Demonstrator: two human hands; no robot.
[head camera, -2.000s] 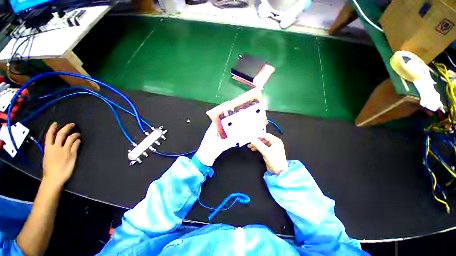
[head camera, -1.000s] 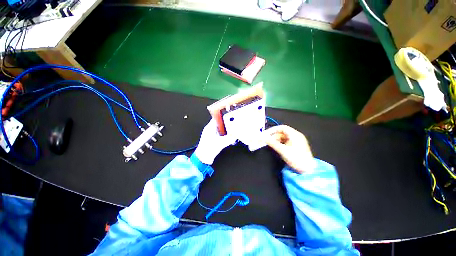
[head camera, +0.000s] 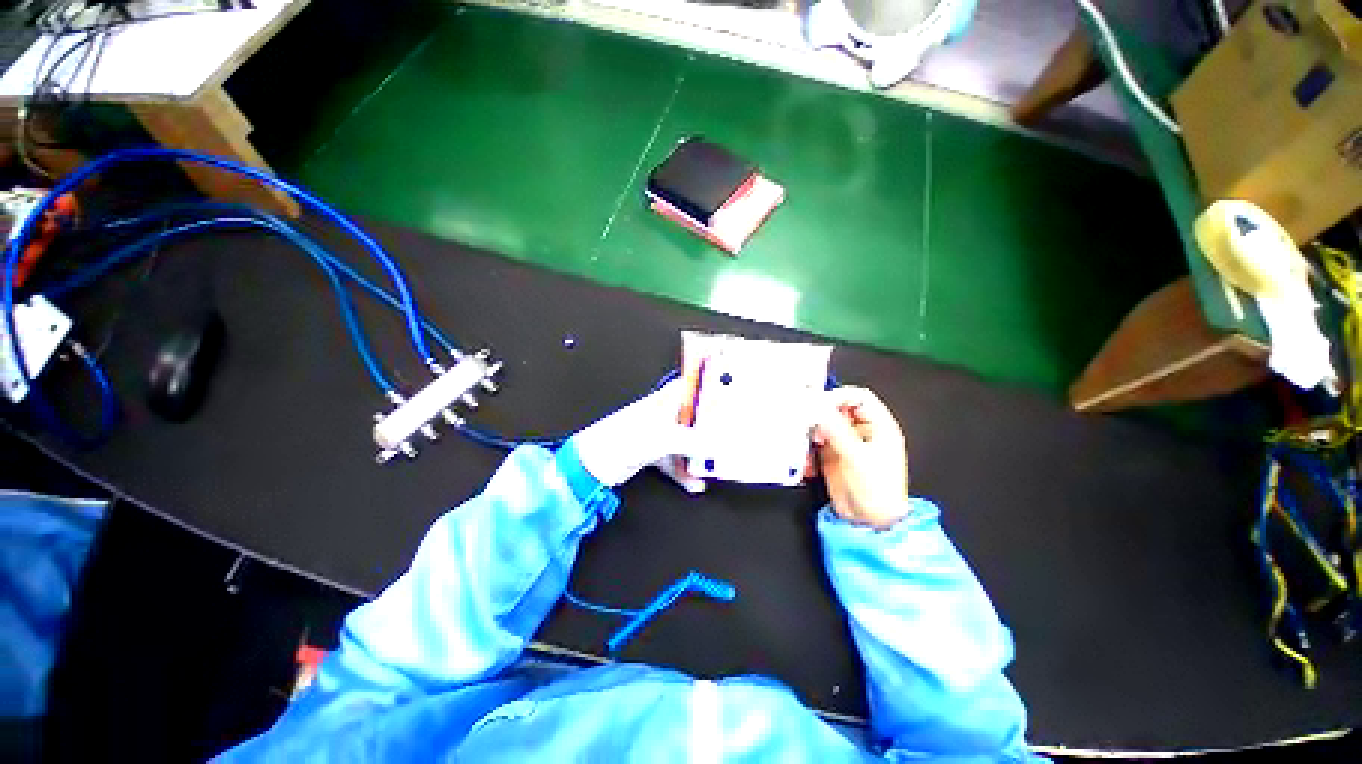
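Observation:
A square electronic unit [head camera: 759, 415] with a white face and dark corner holes is held over the black mat, its face towards me. An orange-red pad [head camera: 692, 385] shows along its left and top edges. My left hand [head camera: 639, 436], in a white glove, grips it from the left; its fingers are mostly hidden behind. My right hand [head camera: 866, 455], which looks bare, holds the right edge with thumb and fingers. A black square unit [head camera: 699, 179] lies on a white and orange-red pad [head camera: 751, 212] on the green surface.
A metal manifold [head camera: 436, 406] with blue tubes [head camera: 321, 246] lies left on the mat. A black mouse [head camera: 184, 364] is farther left. A tape roll [head camera: 1247, 246], cardboard box [head camera: 1270, 112] and yellow-blue cables [head camera: 1303, 515] are at the right. A coiled blue cord [head camera: 687, 593] lies near my body.
The held unit has turned from tilted to nearly square-on and moved slightly down and right. My right hand has shifted from the lower corner to the right edge. The neighbour's hand has left the mouse.

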